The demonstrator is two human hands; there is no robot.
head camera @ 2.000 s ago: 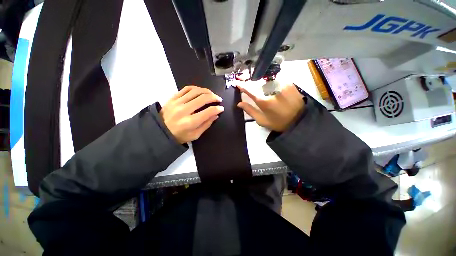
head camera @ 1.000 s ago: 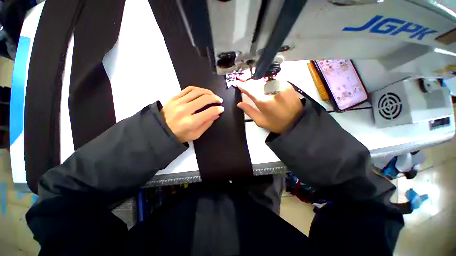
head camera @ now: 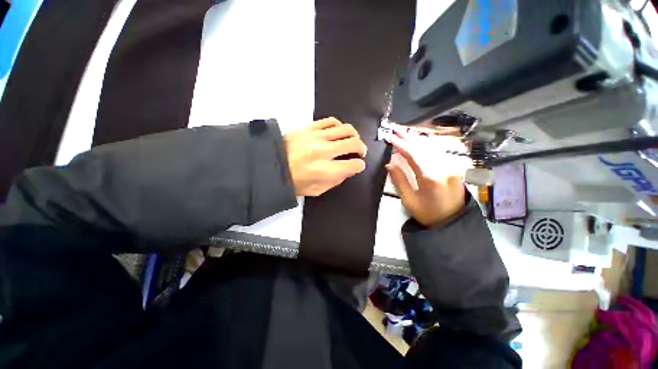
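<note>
A long dark fabric strip lies flat on the white table, running from the back past the presser foot and over the front edge. My left hand rests on the strip's left part, fingers bent and pointing right. My right hand is at the strip's right edge, its fingertips close to the presser foot. The sewing machine head stands above and to the right. The needle cannot be made out in the glare. Neither hand visibly grips anything.
More dark fabric pieces lie at the left. A smartphone with an orange-yellow item beside it lies right of the machine. A grey box with a round vent stands further right. Pink cloth is at the lower right.
The camera view has turned and shifted, so the machine head now shows further right and from another side. Both hands keep about the same places on the strip by the presser foot.
</note>
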